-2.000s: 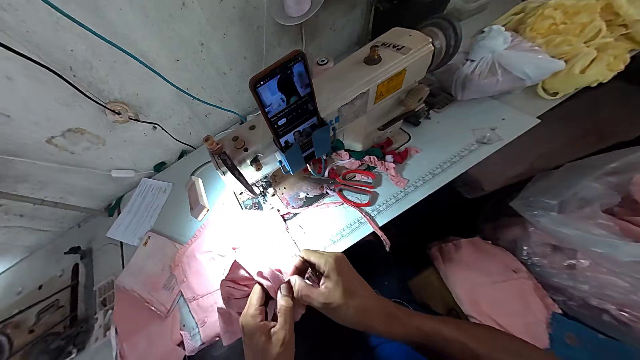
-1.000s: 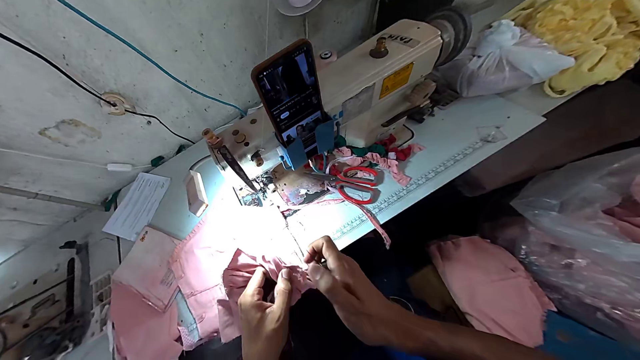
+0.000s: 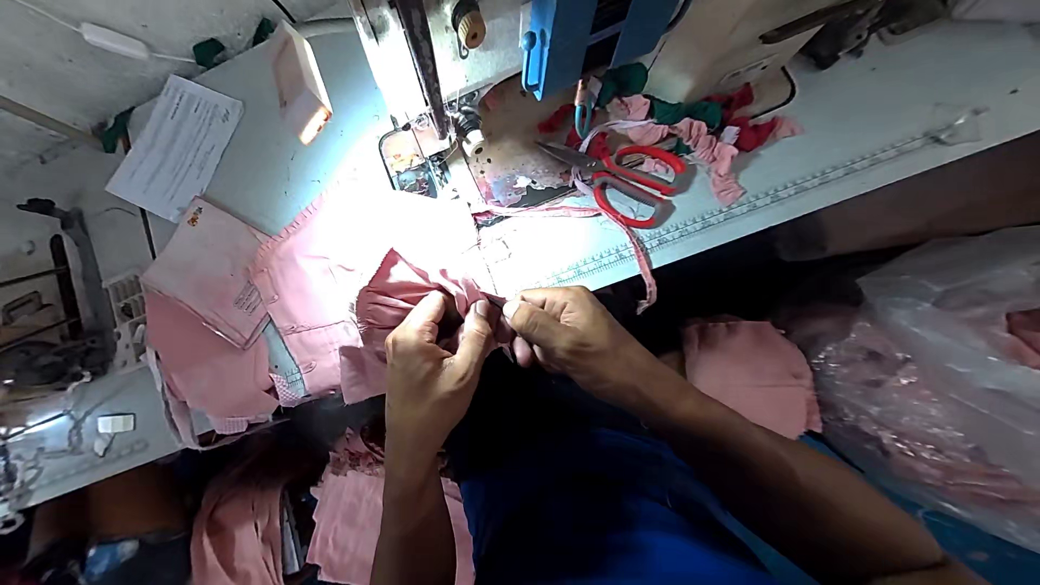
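Observation:
Between thumb and fingers, my left hand (image 3: 435, 357) holds a gathered piece of pink fabric (image 3: 394, 296) at the front edge of the sewing table. Right beside it, my right hand (image 3: 561, 329) pinches the same fabric's edge; its fingertips nearly meet my left thumb. Whether a small tool is between them I cannot tell. Behind the hands stands a sewing machine (image 3: 431, 73), its needle area lit brightly. A pink buttoned garment piece (image 3: 305, 325) lies to the left of the gathered cloth. Red-handled scissors (image 3: 621, 183) rest to the right of the needle area.
Fabric scraps (image 3: 699, 134) lie beyond the scissors, with a narrow pink strip (image 3: 642, 264) over the table edge. A printed paper (image 3: 175, 146) and a pink booklet (image 3: 207, 272) are on the left. Pink cloth (image 3: 751, 374) and a clear plastic bag (image 3: 959, 325) lie below right.
The view has tilted down and moved closer to the hands. My hands still hold the pink fabric near the table's front edge.

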